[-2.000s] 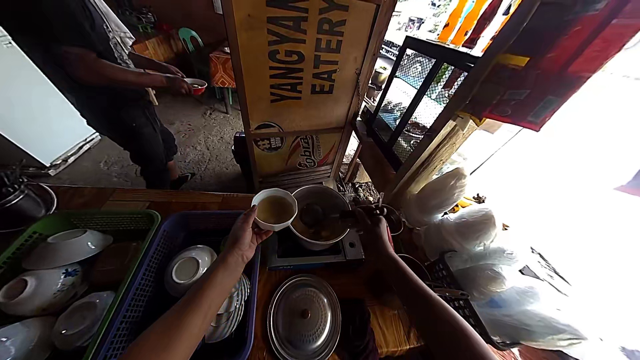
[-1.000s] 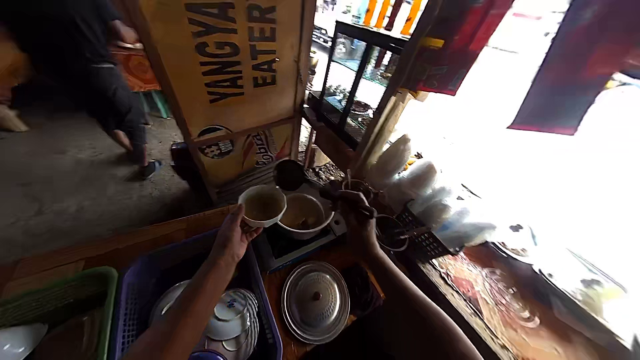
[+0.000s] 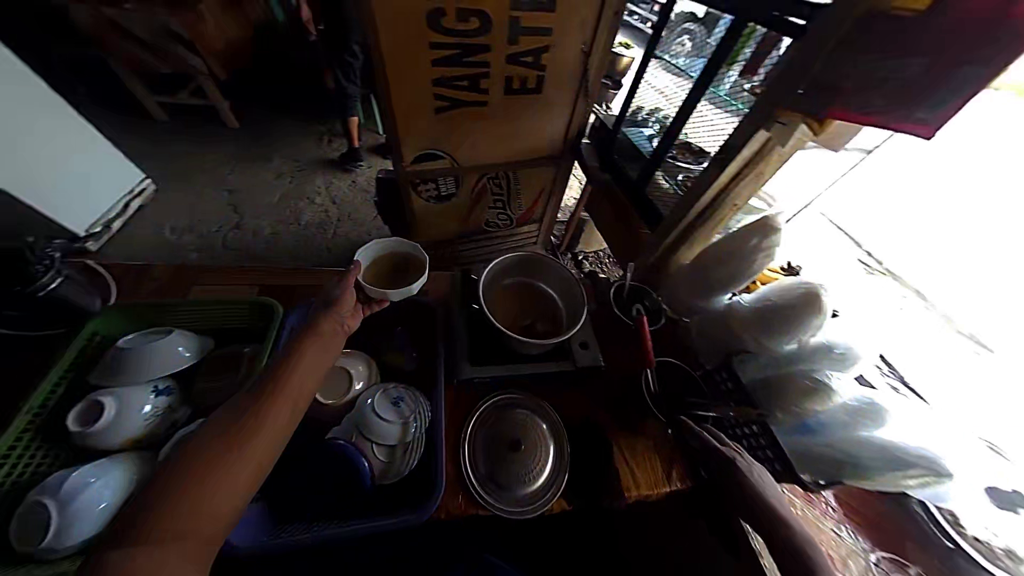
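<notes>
My left hand grips the rim of a white bowl of brownish broth, held level left of the stove. A metal pot with some broth in it sits on the gas stove. Its round metal lid lies on the wooden counter in front. My right hand is low at the right, beside a dark round container that holds utensils; shadow hides its fingers, and whether it touches a handle is unclear. A red-handled utensil leans there.
A purple basket of dishes and a green basket of upturned bowls stand at the left. Filled plastic bags crowd the right side. A wooden sign panel rises behind the stove. A person stands farther back.
My right hand has moved from beside the pot, where it held a dark ladle, down to the right by the utensil container. The ladle is no longer over the pot. My left hand still holds the bowl.
</notes>
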